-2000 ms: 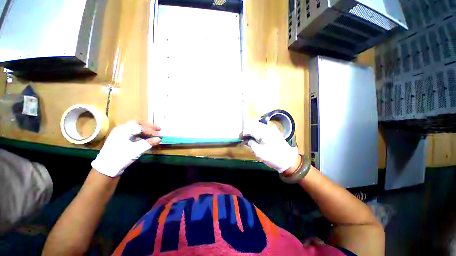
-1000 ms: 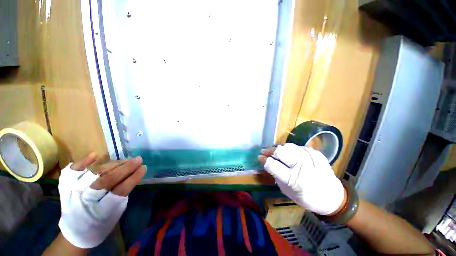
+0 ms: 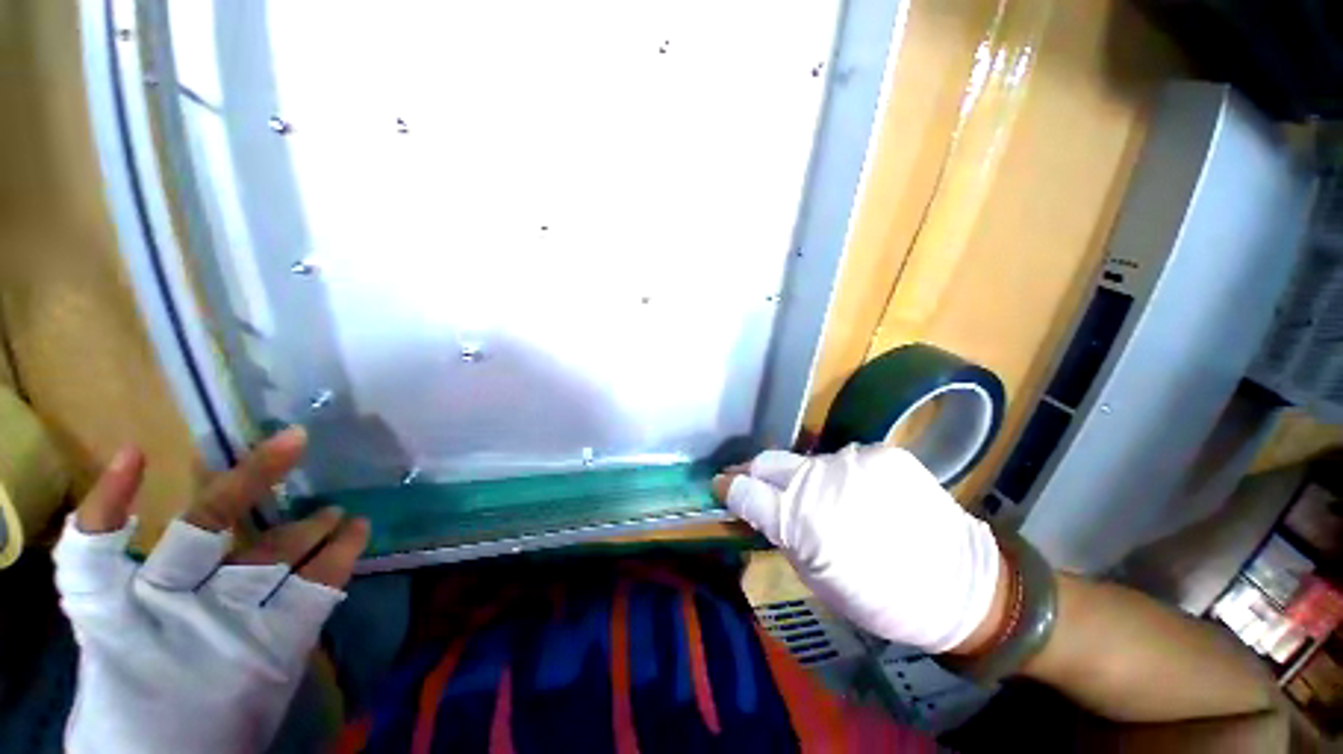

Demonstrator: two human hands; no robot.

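Observation:
The shallow metal chassis tray (image 3: 560, 162) lies open with its near end toward me; small studs show on its floor. A green tape strip (image 3: 516, 508) runs along the inside of the near end wall. My left hand (image 3: 206, 604), in a white glove with bare fingertips, is at the near left corner, fingers spread, fingertips at the strip's left end. My right hand (image 3: 884, 545), gloved, has its fingertips closed together on the strip's right end at the near right corner. The thumb's contact there is partly hidden.
A dark green tape roll (image 3: 921, 420) stands just beyond my right hand. A grey chassis box (image 3: 1141, 339) is at the right. A cream tape roll (image 3: 18, 479) is cut off at the left edge. A slotted part shows below the bench.
The view has moved closer to the tray. The green strip, earlier stretched between both hands, now lies along the near wall. My left fingers have spread; my right fingertips remain at its right end.

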